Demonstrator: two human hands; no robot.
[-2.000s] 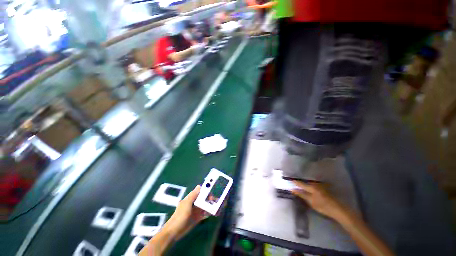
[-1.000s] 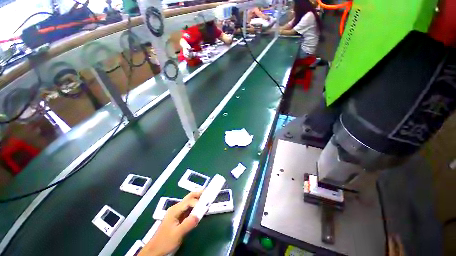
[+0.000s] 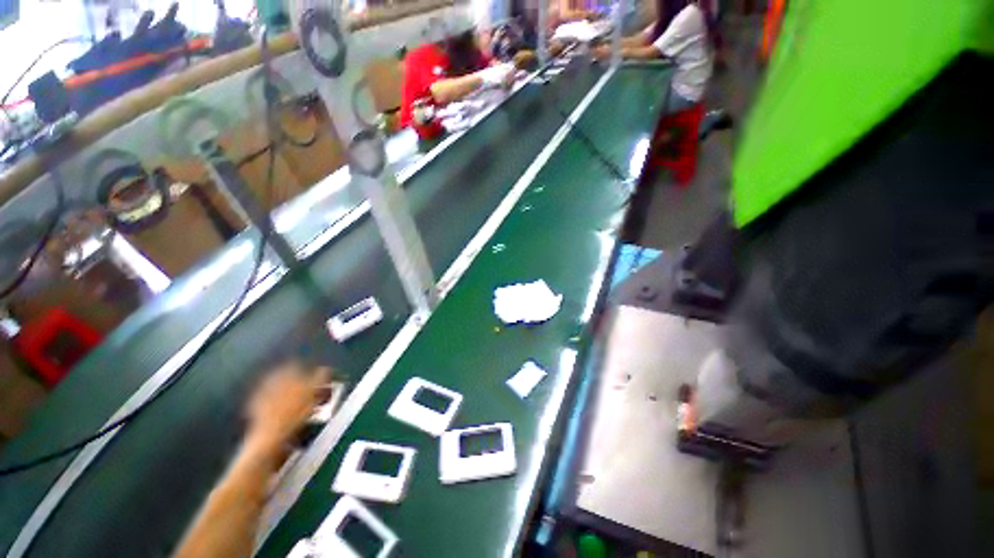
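Observation:
My left hand (image 3: 286, 405) is blurred by motion over the far lane of the belt, beside the white rail. Part of a white housing (image 3: 328, 402) shows at its fingertips; I cannot tell whether it is gripped. My right hand is not in view. Several white housings with window cut-outs, one here (image 3: 477, 452), lie on the near lane. Another white housing (image 3: 355, 318) lies farther up the far lane. On the press plate (image 3: 643, 371), the fixture (image 3: 728, 444) sits under the horn (image 3: 725, 392), with a little white and orange showing at its left.
A white irregular pile (image 3: 528, 303) and a small white square (image 3: 526, 378) lie on the green belt (image 3: 480, 360). A metal post (image 3: 395, 234) stands by the rail. A black cable (image 3: 196, 354) crosses the far lane. Two people sit farther along. The green welder head (image 3: 839, 98) overhangs the right side.
My left hand has moved left across the rail to the far lane. The housing it held upright above the near lane no longer shows there. My right hand has left the view.

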